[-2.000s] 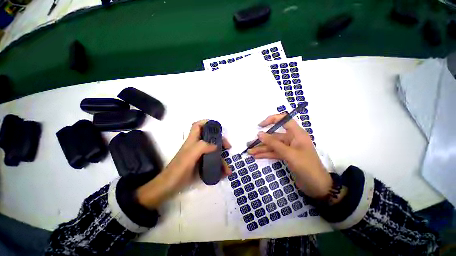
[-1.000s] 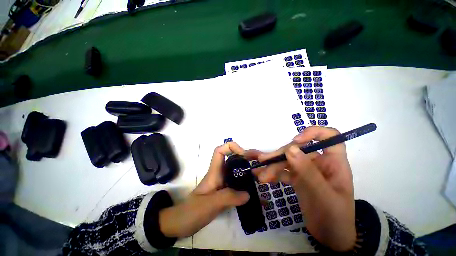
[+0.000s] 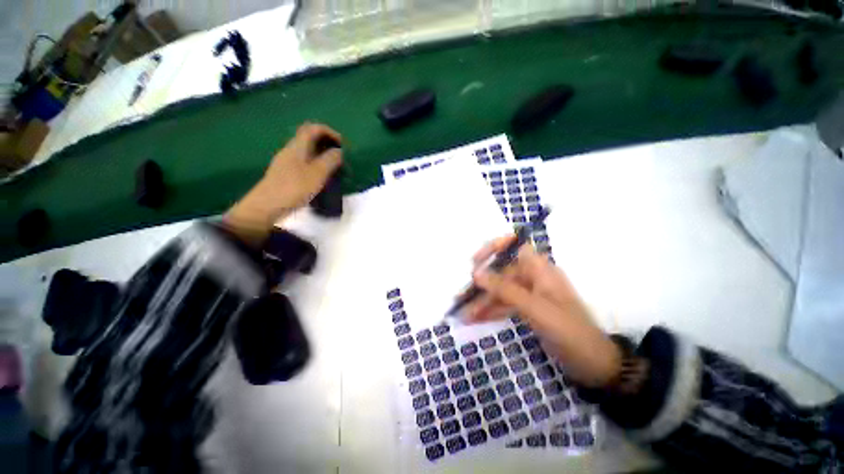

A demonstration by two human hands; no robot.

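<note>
My left hand [image 3: 289, 176] is stretched out at the near edge of the green belt, its fingers closed around the top of a black device housing [image 3: 328, 196]. My right hand [image 3: 537, 301] is over the label sheet and holds the black fine-tip tweezers [image 3: 500, 261] like a pen. The tweezers' tip points down left near the top row of dark labels; the tool is slightly blurred. The label sheet [image 3: 472, 393] lies on the white bench, overlapping other sheets. I cannot tell whether a label is on the tip.
Several black housings [image 3: 407, 109] lie scattered on the green belt [image 3: 250, 120]. Wider black pieces [image 3: 270, 339] stand on the white bench at left, partly hidden by my left sleeve. A crumpled pale sheet or bag [image 3: 768, 231] lies far right. Clear trays [image 3: 389, 23] are beyond the belt.
My left hand has moved from beside the label sheet up and left to the belt edge with the housing. My right hand and tweezers have left the housing and returned over the labels.
</note>
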